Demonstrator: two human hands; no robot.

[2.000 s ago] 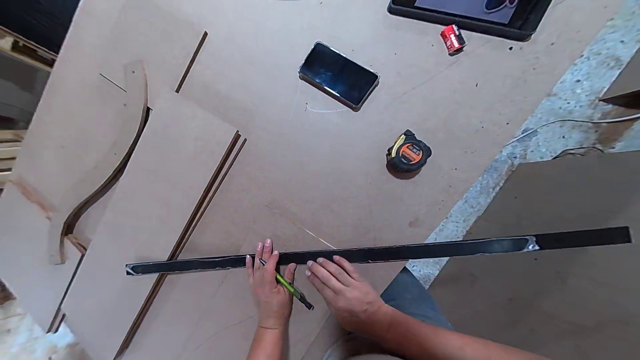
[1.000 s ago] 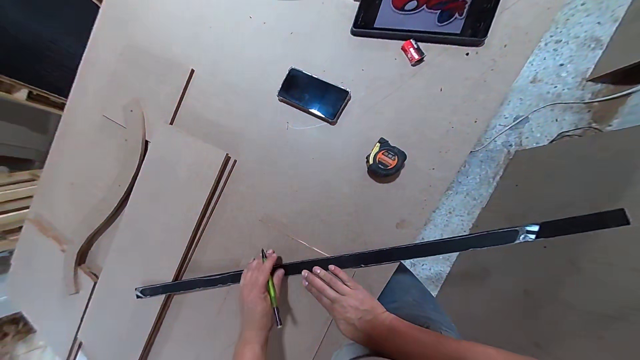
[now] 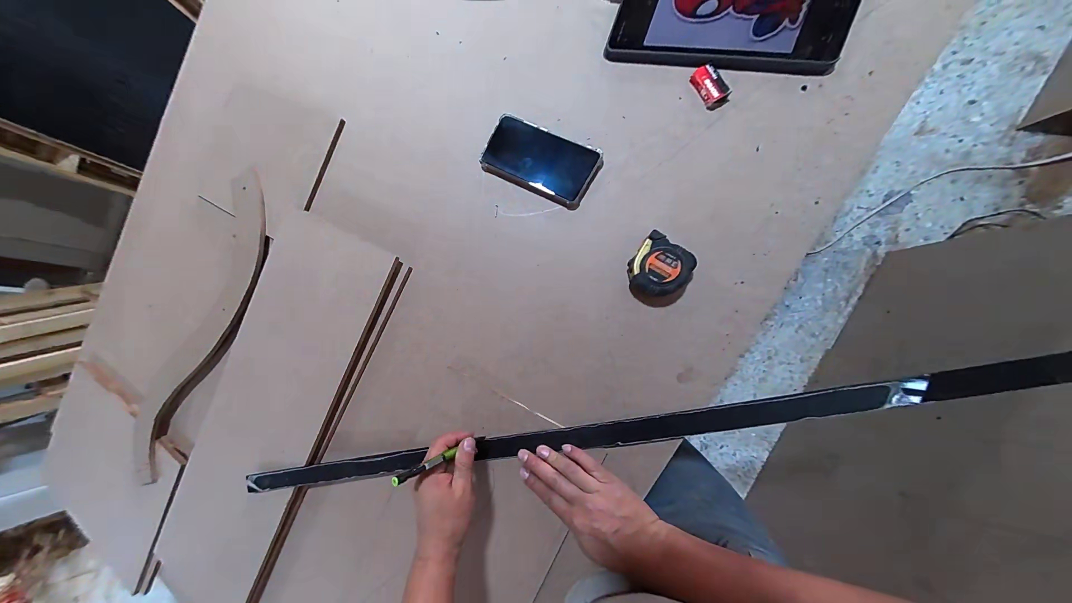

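A long, straight black strip lies slantwise over the board, with a piece of shiny tape around it toward the right. My left hand grips the strip's near edge and also holds a green and black pen between thumb and fingers. My right hand rests flat beside it, fingertips at the strip's lower edge, holding nothing. The strip's left part crosses a narrow brown groove or edge in the board.
On the large board lie a tape measure, a smartphone, a small red battery-like cylinder and a tablet. A curved wooden piece is at left. A white cable crosses the speckled floor at right.
The pen in my left hand has turned from pointing down toward the wrist to lying across, toward the left. My right hand stays by the strip.
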